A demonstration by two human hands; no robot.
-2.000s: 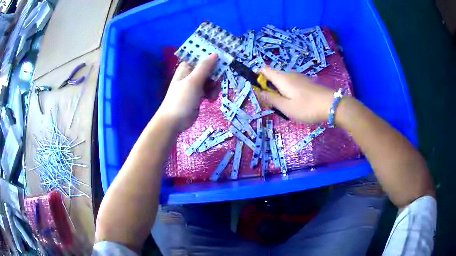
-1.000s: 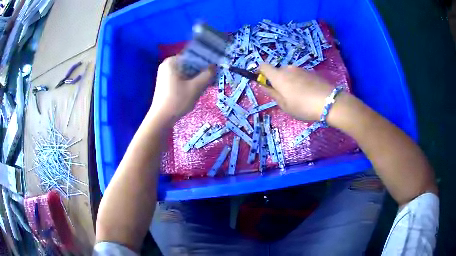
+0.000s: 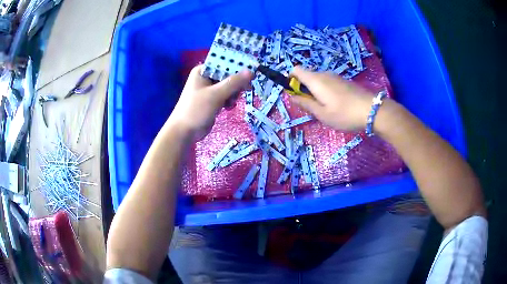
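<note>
My left hand (image 3: 208,102) holds a silver-grey perforated panel (image 3: 232,52) by its lower edge, above the bin. My right hand (image 3: 333,100), with a bracelet at the wrist, grips a yellow-and-black hand tool (image 3: 296,86). The tool's black end meets the panel's right edge; whether its jaws are closed cannot be told. Separated strips (image 3: 319,50) lie heaped at the back right of the bin, and more strips (image 3: 269,130) lie loose below the hands. They rest on pink bubble wrap (image 3: 222,180) in the blue bin (image 3: 267,213).
Left of the bin is a brown bench (image 3: 72,50) with purple-handled pliers (image 3: 82,86), a small tool (image 3: 45,101), a spread pile of thin pale sticks (image 3: 62,175) and a pink bubble-wrap packet (image 3: 53,238). Grey parts (image 3: 11,177) lie at the far left.
The panel has tilted and turned in my left hand. My right hand and the tool have shifted slightly. Some loose strips below the hands lie differently.
</note>
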